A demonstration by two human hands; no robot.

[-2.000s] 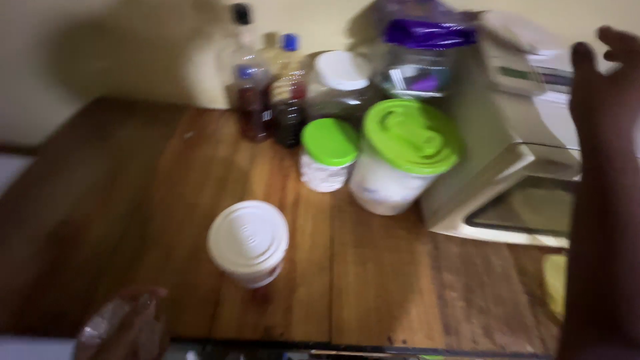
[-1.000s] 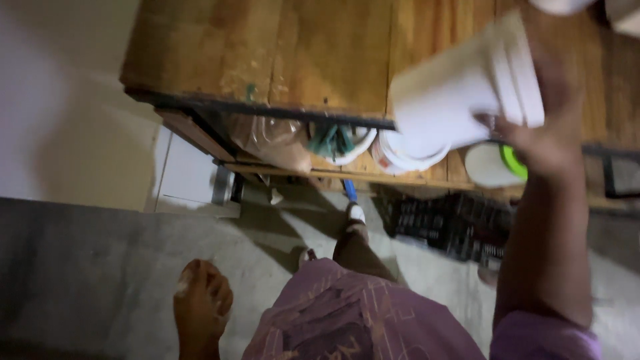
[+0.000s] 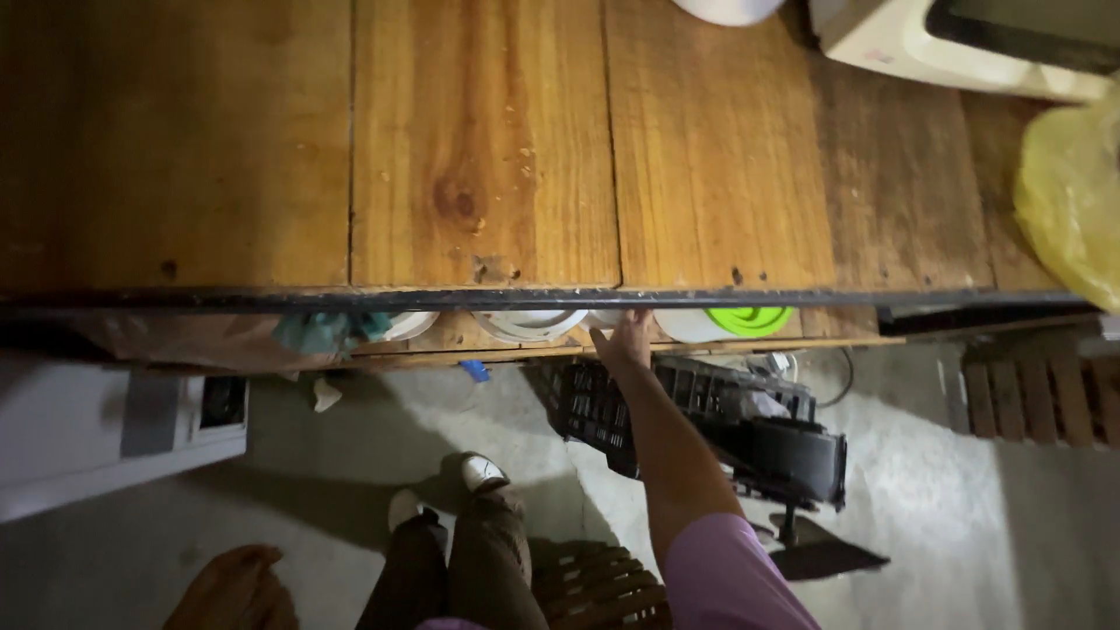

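My right hand [image 3: 626,339] reaches under the front edge of the wooden table [image 3: 481,175], at the lower shelf. Its fingertips are partly hidden by the edge, beside a white container [image 3: 604,318]; whether it grips that container does not show. Left of it on the shelf is a white round tub [image 3: 530,325], and right of it a white container with a green lid [image 3: 751,321]. My left hand [image 3: 234,591] hangs low at the bottom left, away from the table, with nothing visible in it; its fingers are close together and partly out of frame.
A microwave [image 3: 971,44] and a yellow plastic bag [image 3: 1072,201] are on the table at right. Teal plastic [image 3: 331,332] and a clear bag [image 3: 192,337] sit on the shelf. Black plastic crates [image 3: 604,407] and a wooden slatted stool [image 3: 599,586] stand on the floor.
One second ago my right hand held a large white container above the table edge; now that hand is down at the lower shelf. The view has turned from the tabletop toward the floor.
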